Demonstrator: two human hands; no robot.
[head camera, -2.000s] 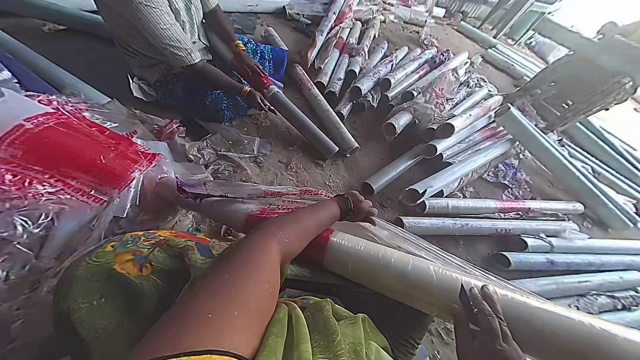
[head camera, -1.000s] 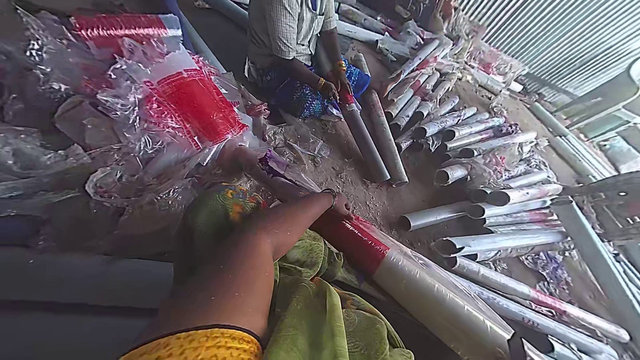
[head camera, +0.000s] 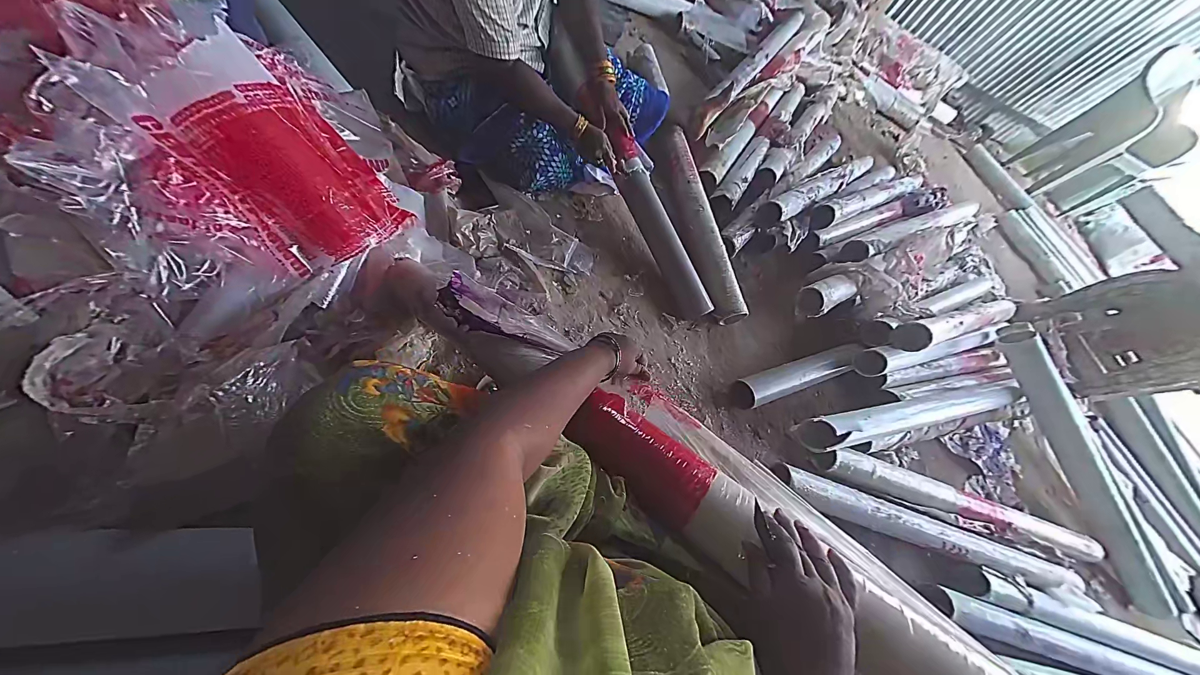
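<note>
A long pale pipe (head camera: 731, 511) wrapped in clear plastic film with a red printed band lies slantwise across my lap. My left hand (head camera: 623, 361), with a dark bangle at the wrist, is on the film at the far side of the pipe, above the red band; its fingertips are partly hidden. My right hand (head camera: 802, 586) lies on the pipe nearer the bottom edge, palm down, fingers apart. Toward the pipe's upper left end, the wrap is purple and crumpled (head camera: 487, 309). Beside that end lies a heap of clear plastic film with a red printed panel (head camera: 291, 169).
A co-worker (head camera: 525, 84) sits opposite, both hands at the end of a grey pipe (head camera: 661, 239). Many film-wrapped pipes (head camera: 919, 403) lie in rows on the dirt floor at right. A plastic chair (head camera: 1116, 141) and a corrugated sheet wall (head camera: 1078, 56) are behind.
The view has swung, so the film heap shows more fully than two seconds ago. My right hand, barely in view one second ago, shows on the pipe again.
</note>
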